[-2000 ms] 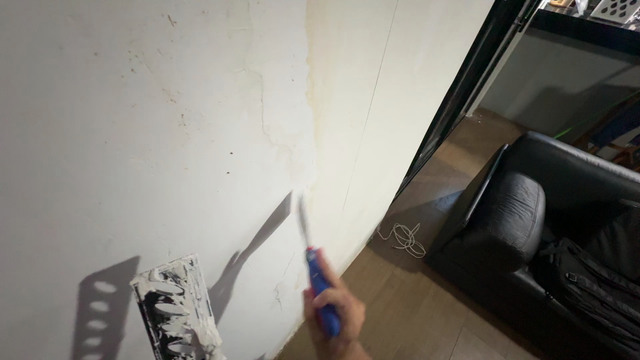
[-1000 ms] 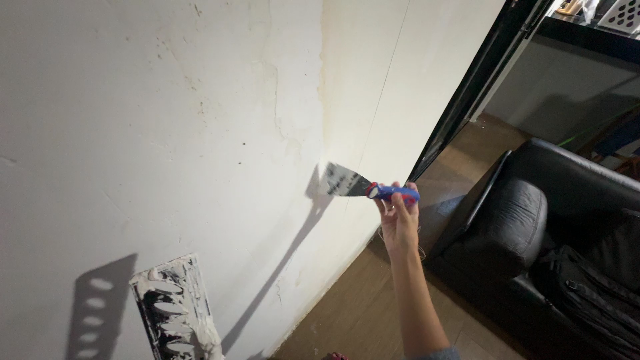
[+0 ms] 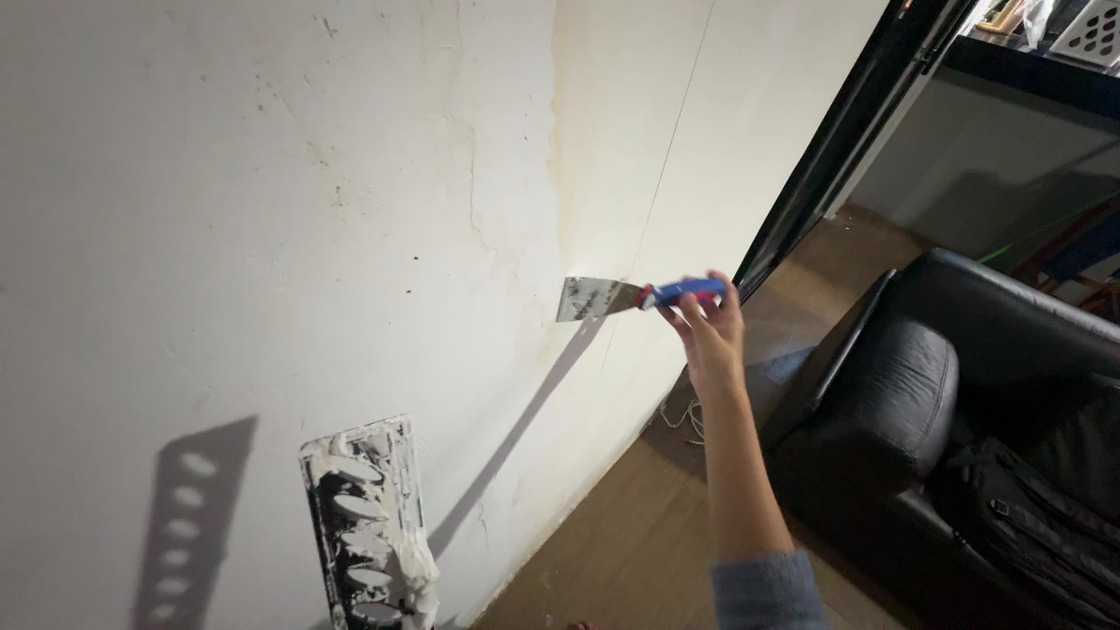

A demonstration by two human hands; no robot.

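My right hand grips the blue and red handle of a putty knife. The metal blade, smeared with pale filler, lies at the white wall near a yellowish vertical stain. Lower left, a black plate with a row of oval holes stands out from the wall, thickly coated with white filler; what holds it is below the frame. My left hand is out of view. A crack and small dark specks mark the wall.
A black leather armchair with a black backpack on it stands at the right. Thin white cord lies on the brown floor by the wall's foot. A dark door frame edges the wall, with a dark shelf beyond.
Two seconds ago the putty knife pointed upward; it has since turned sideways, its blade now pointing left. My right hand is further right and higher than then.
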